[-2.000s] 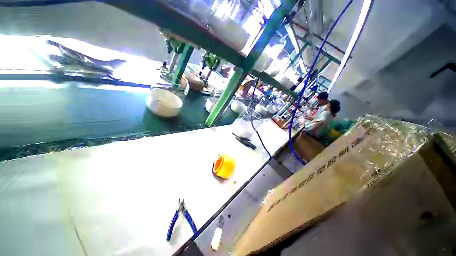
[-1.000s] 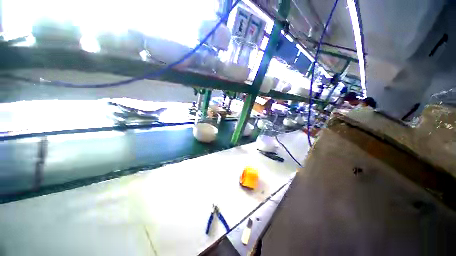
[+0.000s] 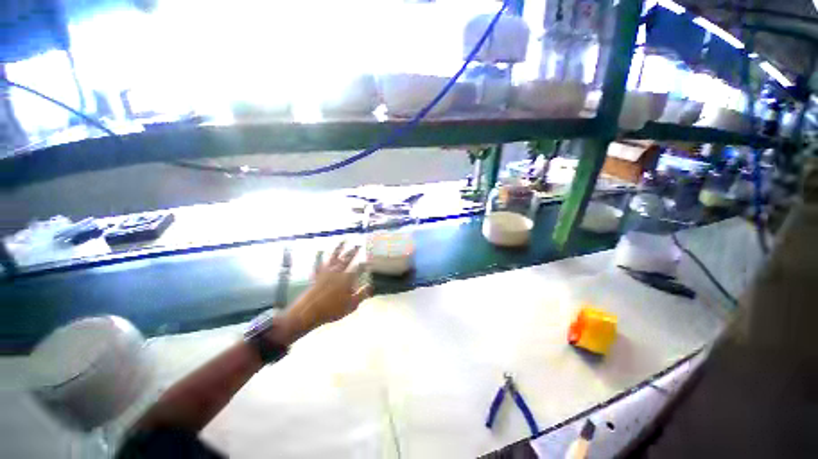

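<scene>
My left hand (image 3: 327,291), bare with a band at the wrist, reaches in from the lower left over the belt's near edge. Its fingers are apart and it holds nothing. Just beyond its fingertips, a round white housing with a clear upper part (image 3: 391,254) stands on the green conveyor belt (image 3: 448,255). I cannot tell whether the fingers touch it. Another large round white housing (image 3: 90,369) is at the lower left, blurred, near the bench edge. My right hand is not in view.
On the white bench (image 3: 448,359) lie blue-handled cutters (image 3: 511,405), a yellow-orange block (image 3: 594,330), a pale slim tool (image 3: 581,441) and a dark tool (image 3: 659,281). More housings (image 3: 509,228) stand on the belt. A green-framed shelf (image 3: 448,134) and blue hose (image 3: 395,139) cross above.
The view has swung left, so the cutters and yellow block sit further right and the carton has mostly left the view. My left hand and the lower-left housing have come into view.
</scene>
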